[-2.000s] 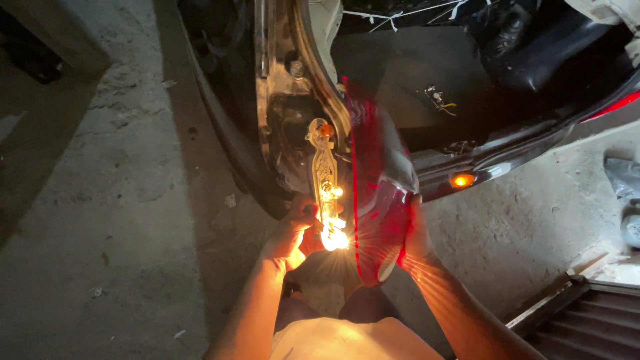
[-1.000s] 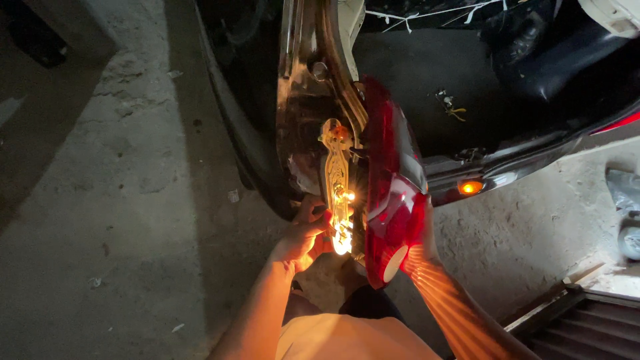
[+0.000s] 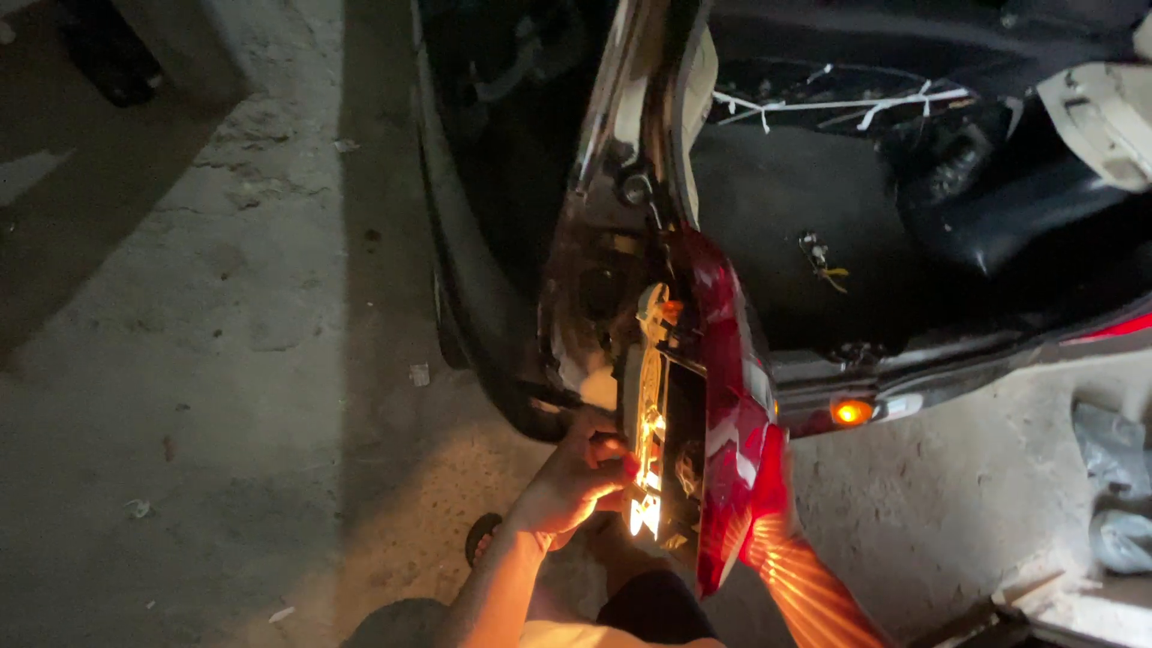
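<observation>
My left hand [image 3: 580,477] grips the edge of a tail light bulb holder plate [image 3: 650,387], whose bulbs glow brightly at its lower end. An orange bulb [image 3: 671,310] is near its top. Just to the right, my right hand [image 3: 769,495] holds the outer side of a red and clear tail light housing [image 3: 731,405], which stands on edge with its back turned toward the plate. A narrow gap separates plate and housing. Behind them is the bare lamp recess [image 3: 598,288] in the dark car's rear corner. The fingertips behind the housing are hidden.
The car's open boot [image 3: 792,198] lies at the upper right, with a small piece with wires [image 3: 821,256] on its floor. A lit amber lamp [image 3: 851,412] is on the rear edge. Plastic bags [image 3: 1116,450] lie on the concrete floor [image 3: 252,405] at the far right.
The housing has turned from showing more of its red lens to standing nearly edge-on. The bulb holder plate has also turned more edge-on. Both hands keep their hold.
</observation>
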